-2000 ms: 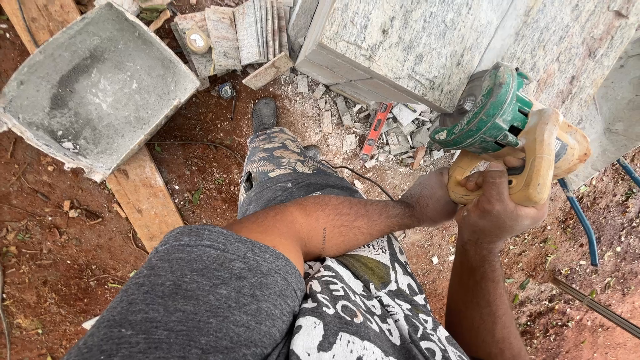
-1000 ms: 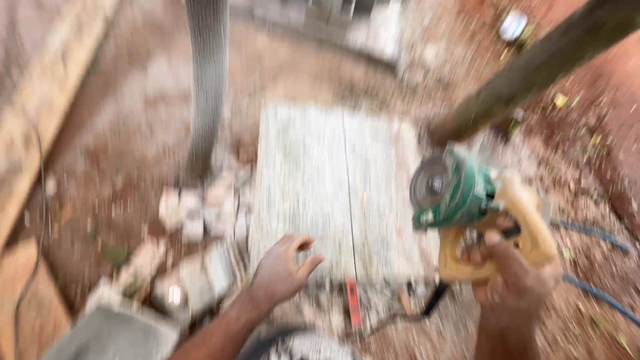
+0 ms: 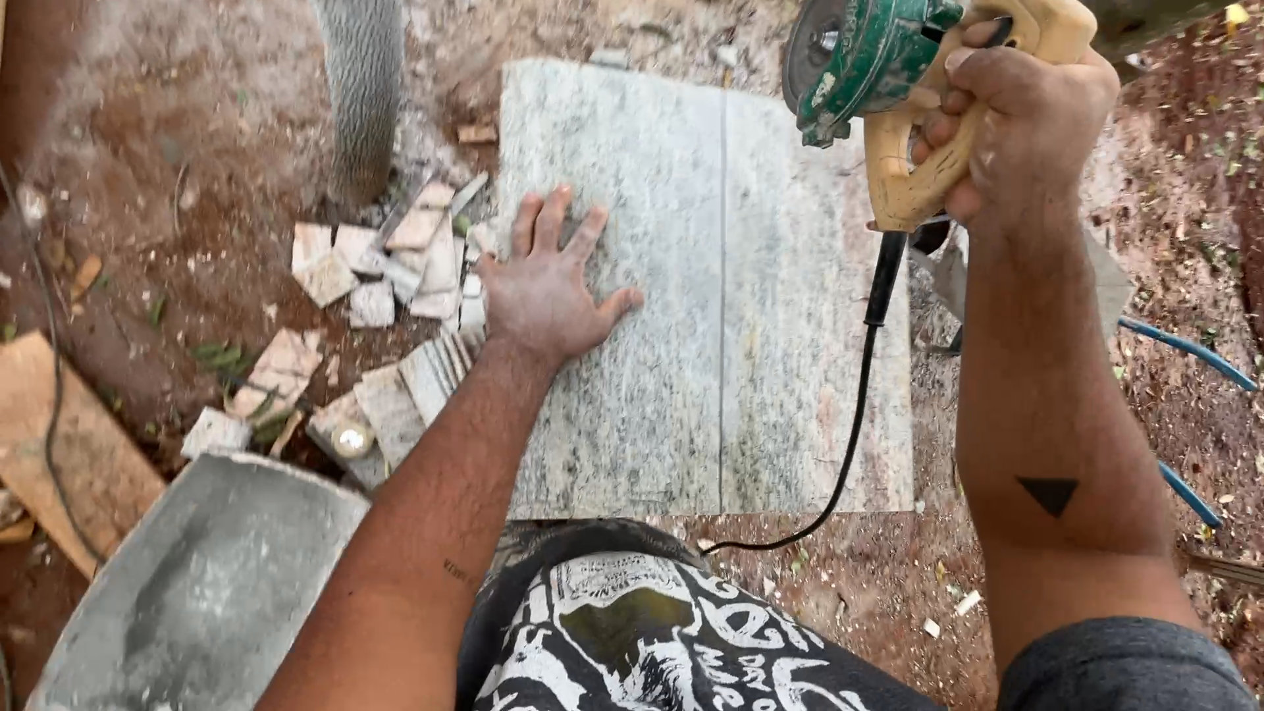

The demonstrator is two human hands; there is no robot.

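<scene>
My right hand (image 3: 1027, 128) grips the yellow handle of a green circular stone saw (image 3: 874, 59) at the top right, held over the far right part of a stone slab. The saw's round blade faces left, and its black cord runs down across the slab. My left hand (image 3: 548, 281) rests palm down with its fingers spread on the left part of the pale, streaked stone slab (image 3: 632, 395). A straight dark line (image 3: 722, 296) runs along the slab from its far edge to its near edge, between the two hands.
Broken stone pieces (image 3: 425, 247) and stacked stone strips (image 3: 434, 370) lie left of the slab. A tree trunk (image 3: 365, 99) rises behind them. At lower left are a cement-caked trough (image 3: 227, 573) and a wooden board (image 3: 69, 444). Blue rods (image 3: 1185, 351) lie at right.
Two seconds ago both hands were on the saw. Now my left hand is off it and down on the slab, while my right hand holds the saw farther forward. The view has shifted strongly.
</scene>
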